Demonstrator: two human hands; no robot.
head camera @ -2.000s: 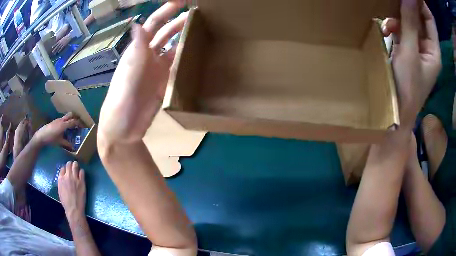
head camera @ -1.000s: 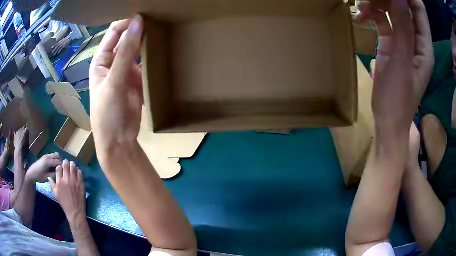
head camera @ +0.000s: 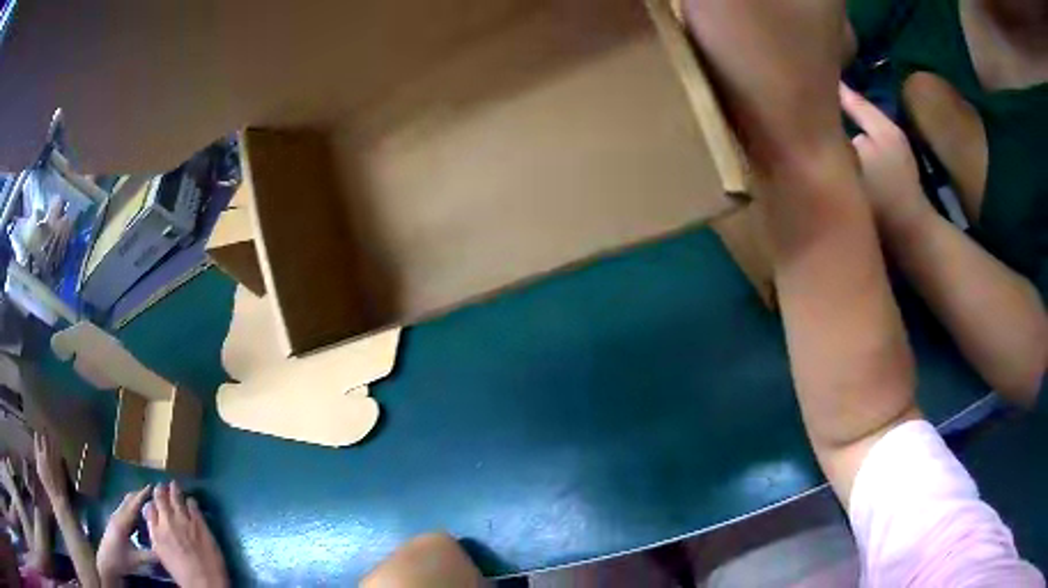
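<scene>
A brown open mailer box [head camera: 540,172] is held up tilted close to the camera, its hollow side facing me. Its lid [head camera: 149,69] spreads across the upper left and is cut off by the picture's edge. My right hand [head camera: 764,52] is at the box's right end wall, partly cut off at the top edge; its fingers are mostly hidden. My left hand is not seen. A rounded piece of bare skin at the bottom edge may be part of my left arm. A flat brown cardboard piece with rounded lobes [head camera: 305,402] lies on the bench below the box.
The green bench [head camera: 552,425] has a curved front edge. At left are a small open box [head camera: 149,427], a neighbour's hands [head camera: 170,534] and more hands beyond. A grey case [head camera: 144,236] stands upper left. A neighbour's arm [head camera: 954,276] is close at right. Another cardboard piece shows behind my right forearm.
The box has tilted, its right end higher, and its lid now fills the upper left. My left hand has left the box and the view. The camera view has turned.
</scene>
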